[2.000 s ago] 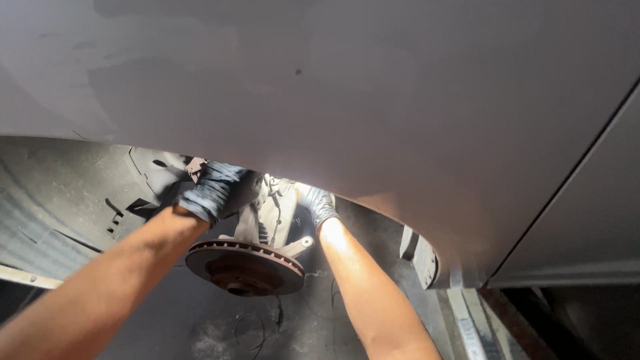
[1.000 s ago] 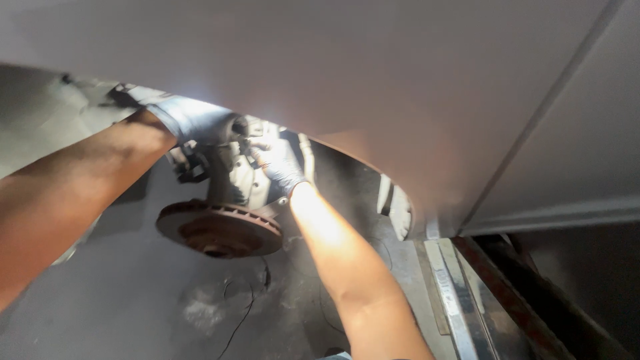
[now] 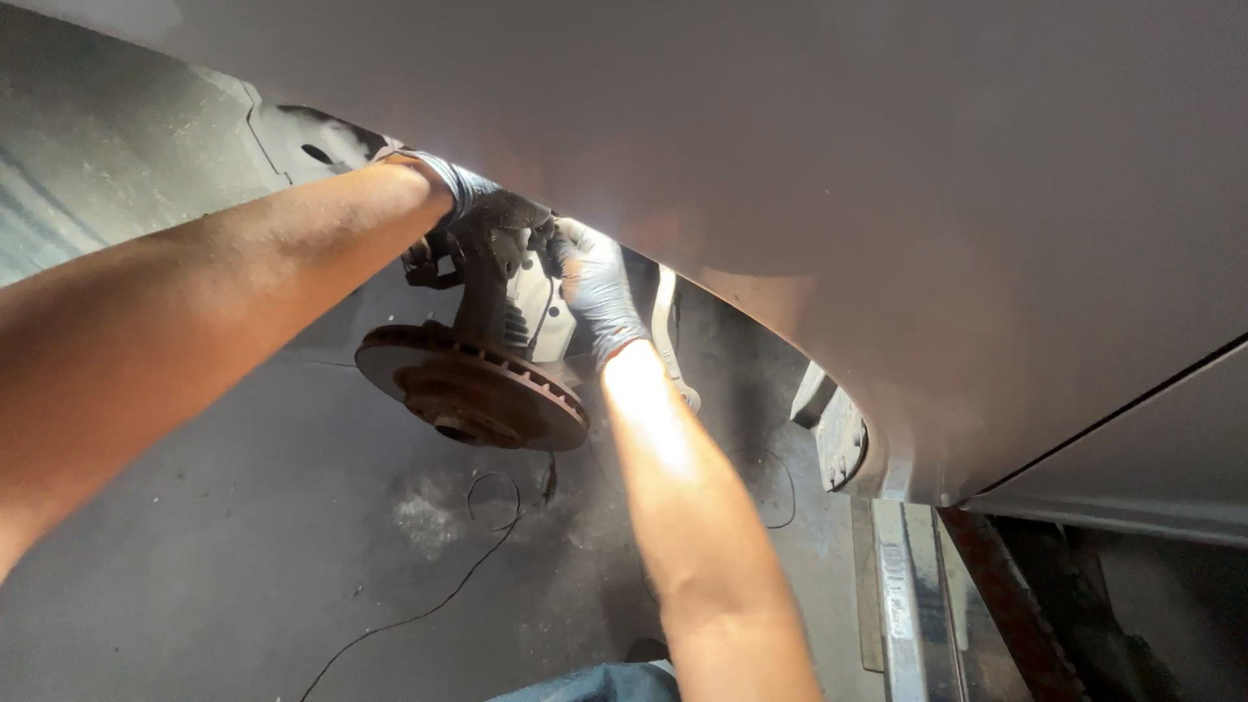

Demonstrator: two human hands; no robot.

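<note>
My left hand (image 3: pixel 466 187), in a blue-grey disposable glove, reaches into the wheel arch at the top of a steering knuckle (image 3: pixel 483 278); its fingers are mostly hidden. Just right of it, my gloved right hand (image 3: pixel 593 278) has its fingers bent against dark parts under the fender edge. Whether it grips anything is hard to see. Below both hands a rusty vented brake disc (image 3: pixel 473 390) sits on the hub, tilted. A pale metal arm (image 3: pixel 665 327) hangs to the right of my right wrist.
The car's grey fender (image 3: pixel 741 127) covers the upper view and hides the inner wheel arch. A thin black cable (image 3: pixel 429 612) lies on the floor (image 3: pixel 224 546). Metal lift or support beams (image 3: pixel 897 595) stand at the lower right, below the sill.
My right hand has moved up to the fender's edge from lower beside the knuckle one second ago. The view has also shifted.
</note>
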